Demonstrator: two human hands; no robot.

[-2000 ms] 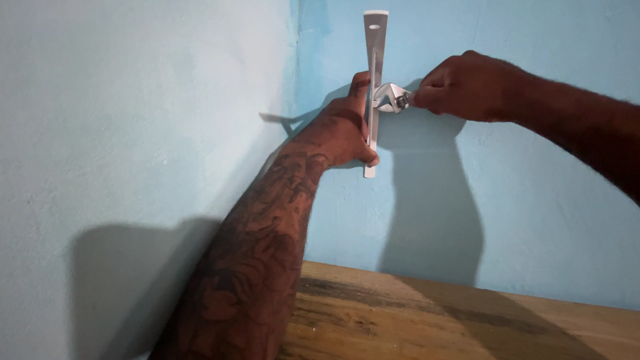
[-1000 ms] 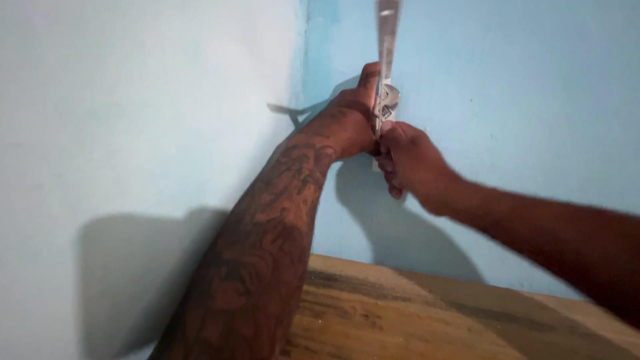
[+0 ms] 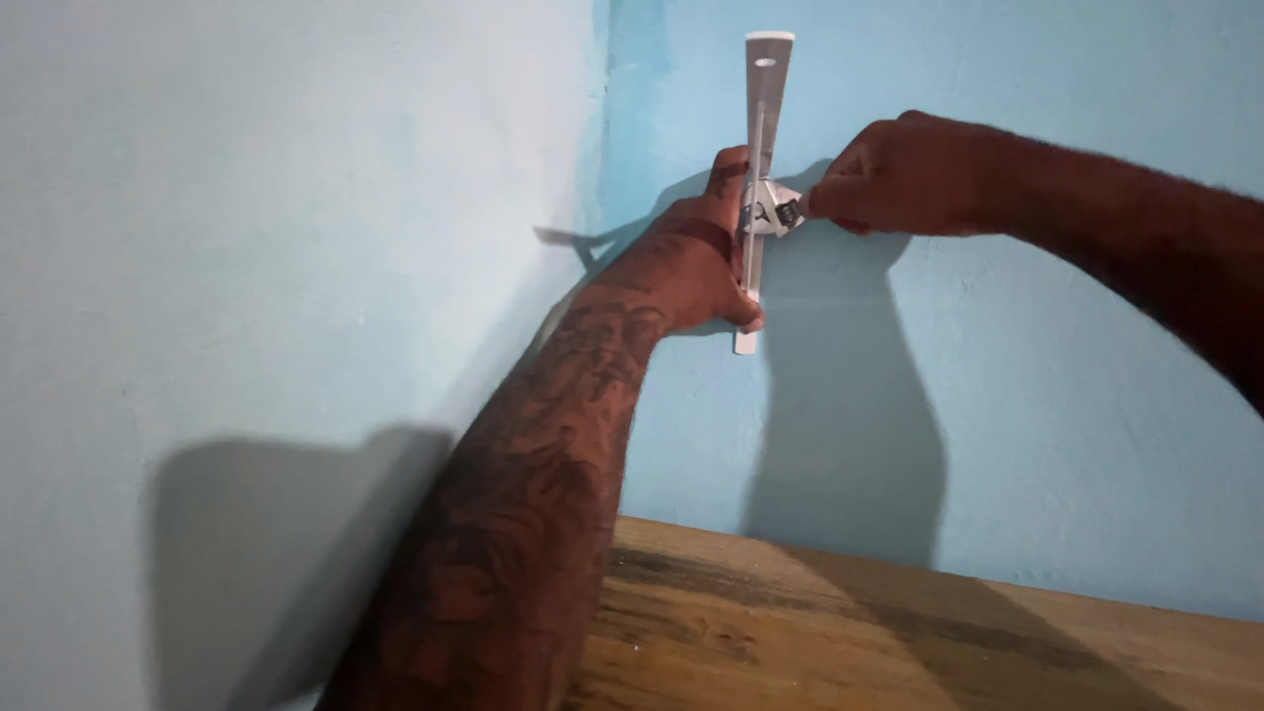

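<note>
My left hand (image 3: 706, 247) is wrapped around a white metal shelf bracket (image 3: 768, 109), which stands upright against the blue wall near the corner. Its thumb lies across the lower part of the bracket. From the right, my right hand (image 3: 889, 178) grips the handle of an adjustable wrench (image 3: 775, 209), most of the handle being hidden in the fist. The wrench's head sits at the middle of the bracket, beside the left palm. What its jaws hold cannot be made out.
A pale wall (image 3: 296, 217) meets the blue wall (image 3: 1086, 395) in a corner just left of the bracket. Below runs a wooden surface (image 3: 750, 632) with dark grain. Shadows of the arms and bracket fall on both walls.
My right hand was below the wrench's head, close to my left hand, one second ago; it is now up and to the right. The left hand keeps its hold on the bracket.
</note>
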